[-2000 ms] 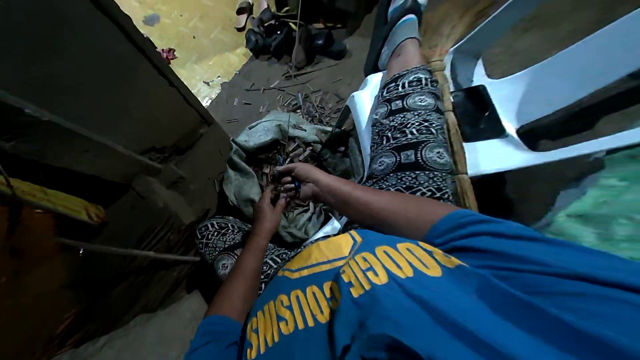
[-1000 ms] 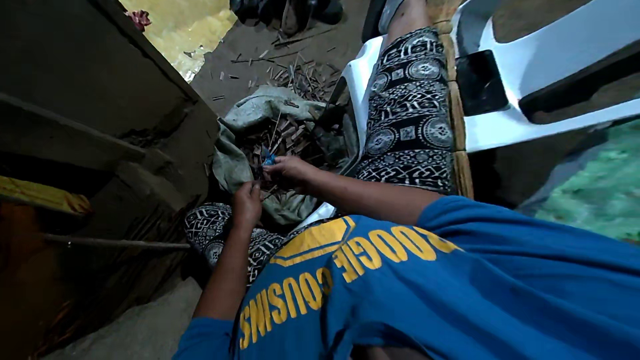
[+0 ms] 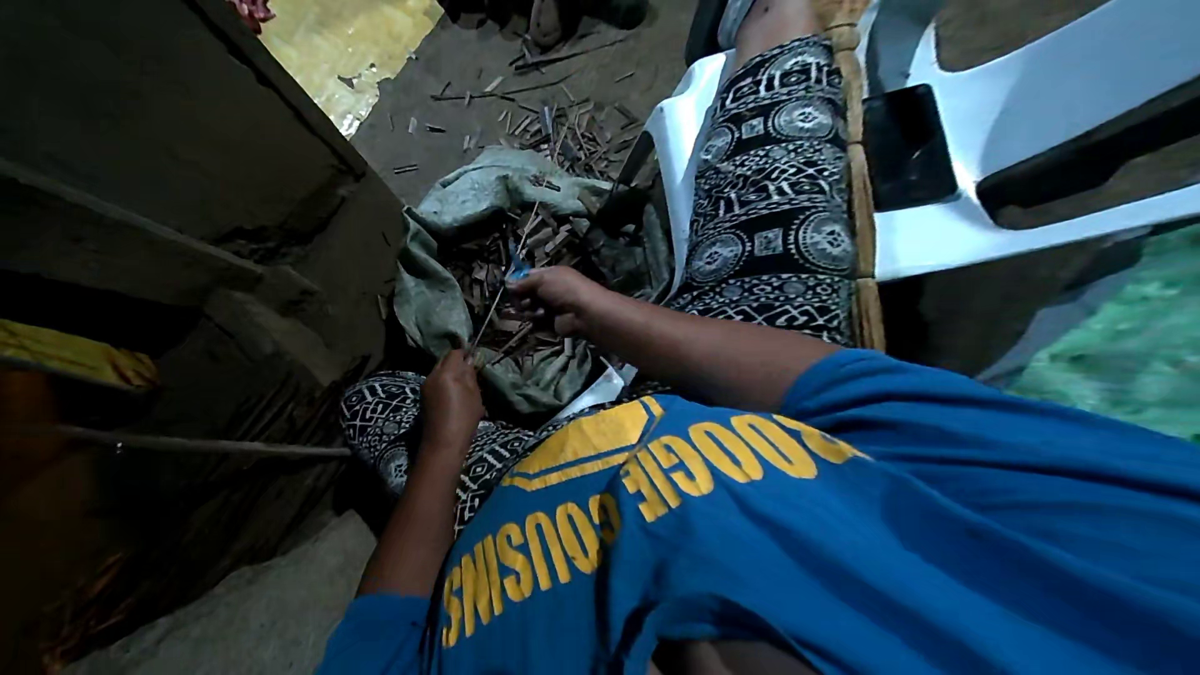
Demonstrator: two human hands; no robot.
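Note:
My left hand is closed on the lower end of a thin, pale stick, beside the near left rim of a grey-green woven sack. Over the sack's mouth, my right hand grips a small blue object, too small to identify, against the stick's upper part. Short brown strips, which look like wood or bark pieces, fill the sack below both hands.
More brown pieces lie scattered on the ground beyond the sack. A dark wall stands at left. At right, a white plastic chair holds a dark flat rectangular object, near green sheeting.
My hands have moved apart, with the thin stick now showing between them. The blue object, not visible two seconds ago, shows at my right hand from one second ago.

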